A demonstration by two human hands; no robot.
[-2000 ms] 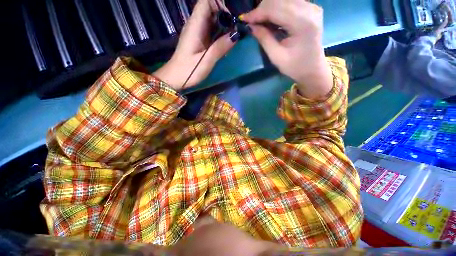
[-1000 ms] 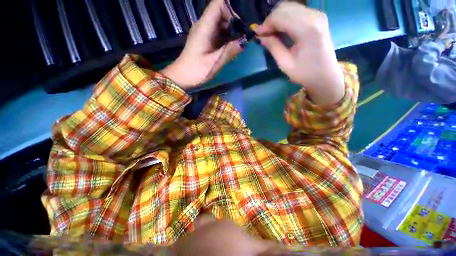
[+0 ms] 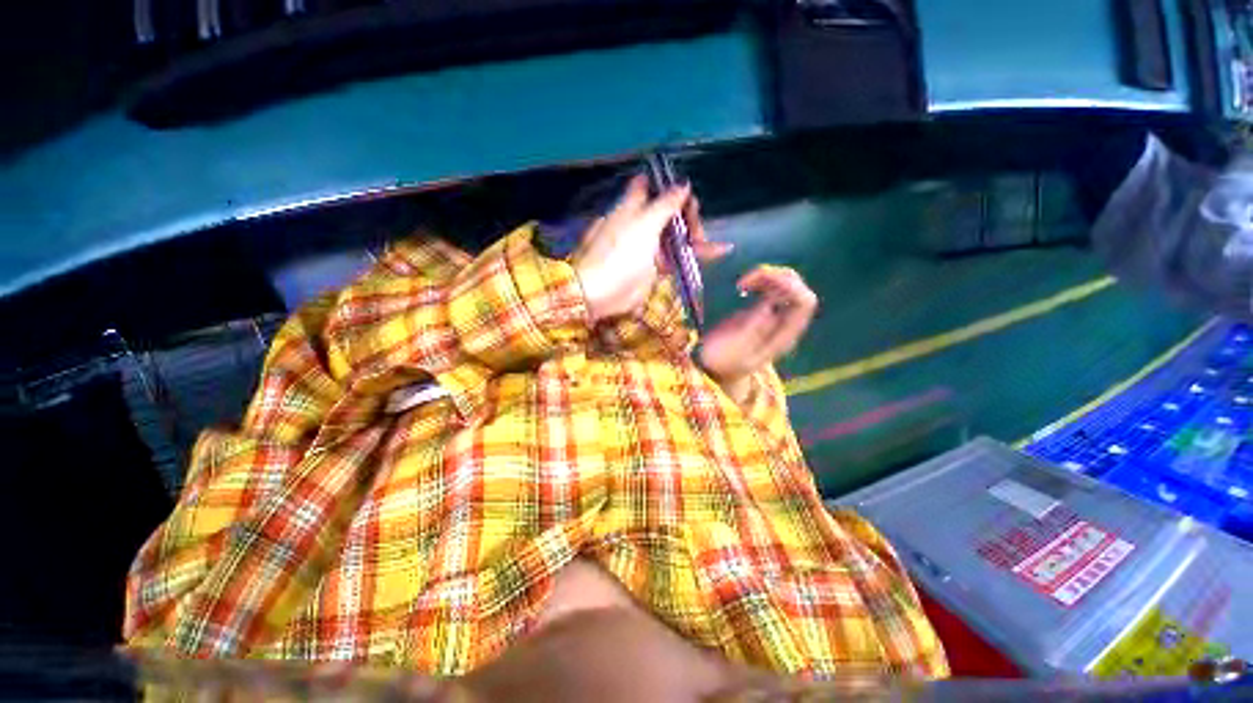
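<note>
My left hand (image 3: 628, 250) is in front of my chest, shut on a slim metal bar (image 3: 680, 261). The bar stands nearly upright in the picture, dark with shiny lines along it, and its upper end sticks out past the fingers. My right hand (image 3: 759, 324) is just to the right of the bar's lower end. It is blurred, with its fingers curled but apart, and nothing can be made out in it. Whether it touches the bar cannot be told.
The teal bench (image 3: 550, 110) crosses the top. The slotted black tray (image 3: 399, 48) is at its upper left, cut off. A narrow black tray (image 3: 845, 69) is at top centre. A grey cabinet (image 3: 948, 536) and blue bins (image 3: 1168, 440) are at right. Another person's grey sleeve (image 3: 1168, 227) shows upper right.
Both hands have come down from above the bench edge to in front of my chest. The right hand has opened from its pinch. The view has shifted, with less of the slotted tray showing.
</note>
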